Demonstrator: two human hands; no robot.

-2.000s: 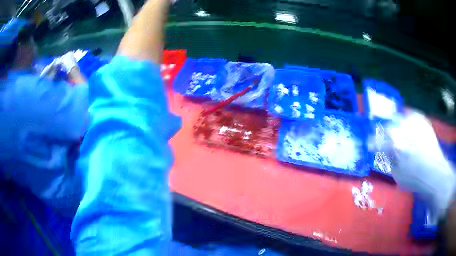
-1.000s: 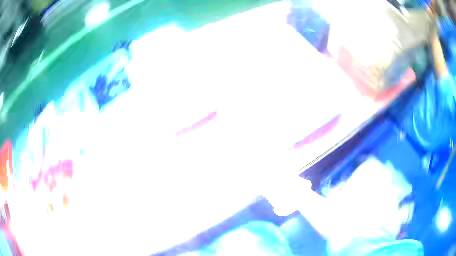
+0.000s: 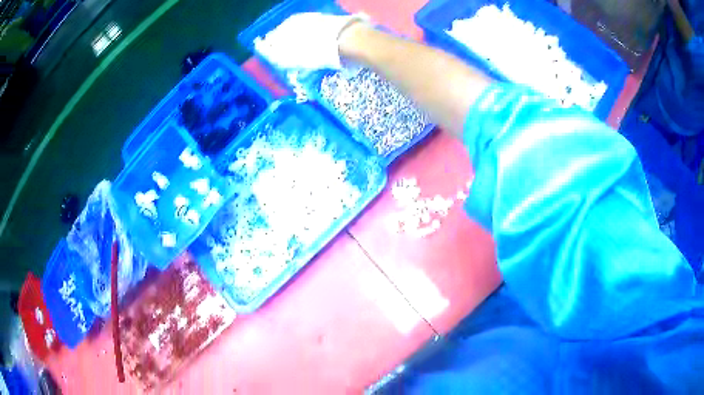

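Note:
My right hand (image 3: pixel 305 40), in a white glove, reaches over the blue bin of small white parts (image 3: pixel 248 37) at the top centre. The fingers merge with the bright white contents, so their grip cannot be seen. The bin of grainy, metallic-looking parts (image 3: pixel 374 112) lies just in front of it, partly behind my forearm. A loose pile of white moulded bodies (image 3: pixel 421 207) lies on the pink surface. The large blue tray of clear rings (image 3: pixel 297 181) is left of the pile. My left hand is out of view.
A long bin of white plastic parts (image 3: pixel 533 54) is at upper right. Left of the ring tray are a dark parts bin (image 3: pixel 220 104), a bin with white pieces (image 3: pixel 166 197), a bagged bin, a red-brown tray (image 3: pixel 174 320) with a red rod (image 3: pixel 116 308), and a red bin (image 3: pixel 36 312).
The view has turned and the overexposed glare has mostly faded. My right arm now stretches over the bins from the right. The raised arm seen at left two seconds ago is out of view.

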